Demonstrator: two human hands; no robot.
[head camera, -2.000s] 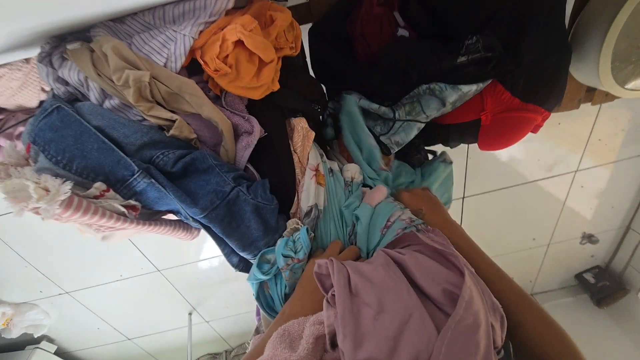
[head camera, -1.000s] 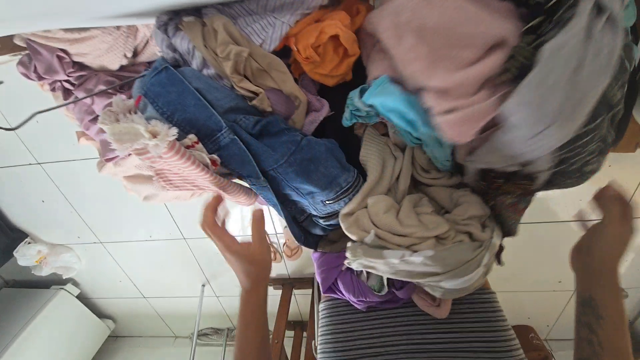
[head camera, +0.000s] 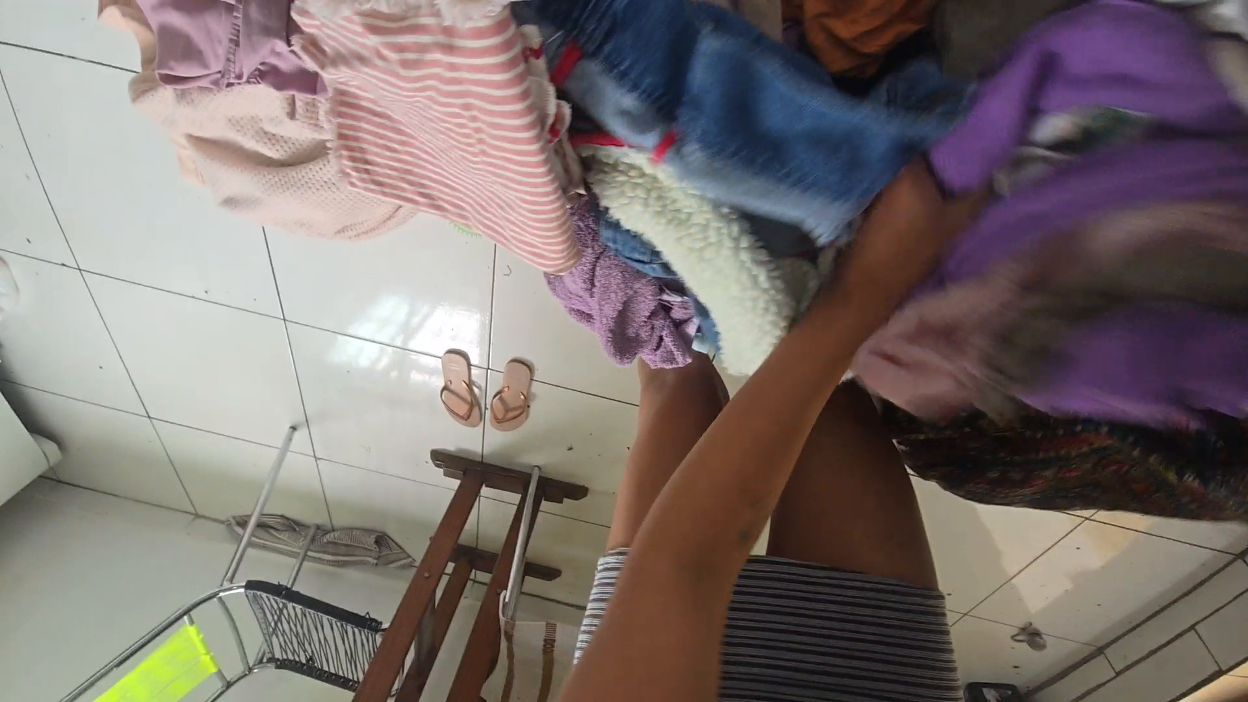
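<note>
My left hand (head camera: 912, 219) is blurred at the left edge of a purple cloth (head camera: 1121, 224), with its fingers partly hidden in the folds; it appears to grip the cloth. The purple cloth is bundled with mauve and brownish fabric, blurred at the right. My right hand is not in view. Close to my left hand lie blue denim jeans (head camera: 780, 107), with a cream fleecy cloth (head camera: 702, 244) below them. A purple terry cloth (head camera: 624, 292) hangs beside the fleece. Further left are a pink-and-white striped garment (head camera: 439, 117) and a pale pink knitted garment (head camera: 273, 156).
Pink flip-flops (head camera: 510, 395) lie on the white tiled floor (head camera: 370, 370). A wooden folding frame (head camera: 439, 575) and a metal-framed chair (head camera: 229, 595) stand lower left. Dark patterned fabric (head camera: 1072, 468) hangs under the bundle at right. An orange cloth (head camera: 858, 29) shows at the top.
Both hands were raised and apart one second ago; my left hand is now at the purple cloth. That cloth has moved up from my lap to the right. The view has shifted.
</note>
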